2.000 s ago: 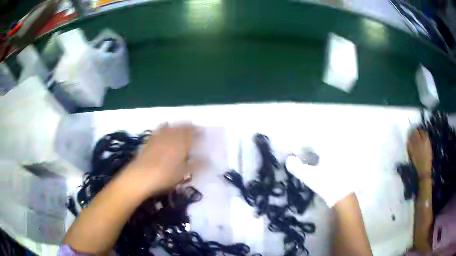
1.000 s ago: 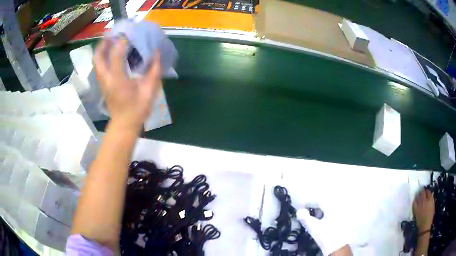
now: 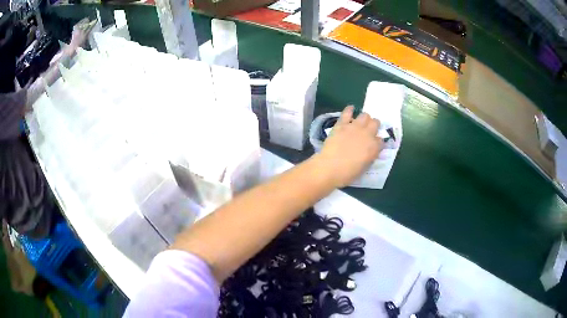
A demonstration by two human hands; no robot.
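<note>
My left hand [image 3: 351,149], bare, reaches over the green belt, fingers curled at the mouth of an open white box [image 3: 376,171] whose flap stands up. A dark piece, likely cable, shows at the box mouth beside my fingertips. A frosty bagged device [image 3: 317,129] with a dark top touches the left side of my hand. What my fingers hold is hidden. Black coiled cables [image 3: 311,267] lie heaped on the white table [image 3: 398,239] below my forearm. My right hand is out of view.
Rows of open white cartons [image 3: 143,105] fill the left. Another open box [image 3: 291,99] stands on the belt [image 3: 460,180]. A closed box [image 3: 553,264] lies at far right. An orange sheet [image 3: 398,46] lies beyond. A person's arm [image 3: 62,53] reaches in at upper left.
The view has swung left. My left hand, which held a bagged device over the belt, is now lower at an open box. My gloved right hand has left the picture.
</note>
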